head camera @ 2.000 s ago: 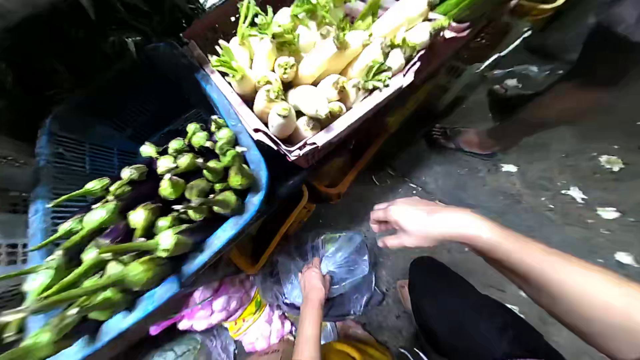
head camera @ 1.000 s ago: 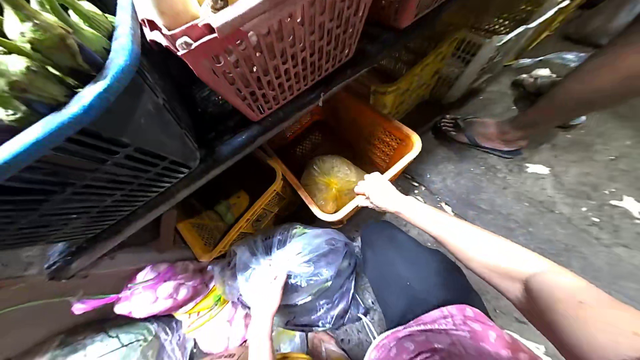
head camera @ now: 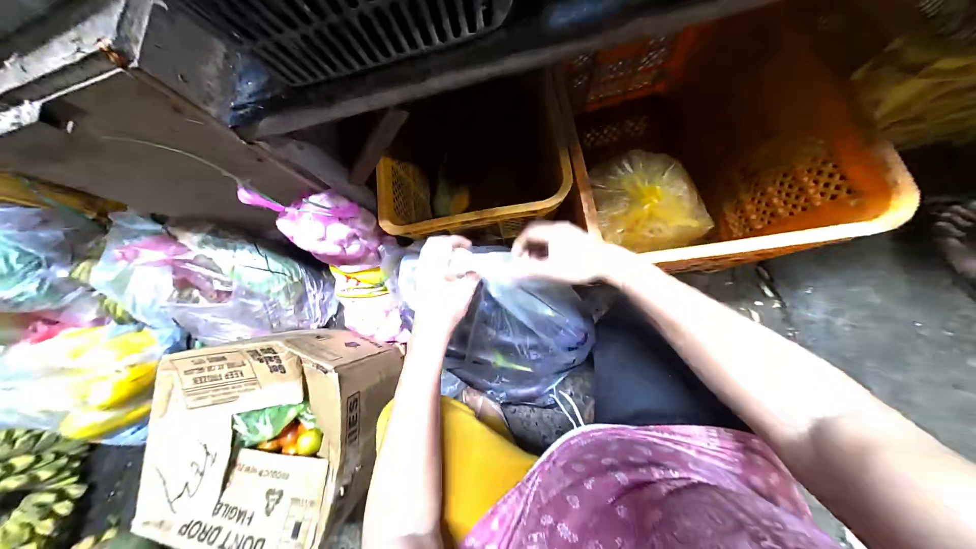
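A clear plastic bag (head camera: 526, 335) with dark purple produce, likely eggplants, rests on the ground before me. My left hand (head camera: 442, 282) grips the bag's gathered top from the left. At the right side of that top, my right hand (head camera: 560, 252) has its fingers curled on the plastic. Just behind the hands is a yellow-orange crate (head camera: 473, 221). An orange crate (head camera: 793, 244) beside it holds a knotted clear bag (head camera: 648, 202) with yellowish contents. Pink mesh bags of garlic-like bulbs (head camera: 335, 232) lie left of my left hand.
An open-flapped cardboard box (head camera: 191, 450) with tomatoes stands at lower left. Beyond it are filled plastic bags (head camera: 244, 282), a bag of yellow produce (head camera: 114, 374) and green bananas (head camera: 38, 480). A dark shelf edge (head camera: 457, 61) overhangs the crates. Another person's foot (head camera: 957, 236) is at far right.
My right hand has left the orange crate's rim and come to the top of the clear bag beside my left hand. The view has shifted left and down.
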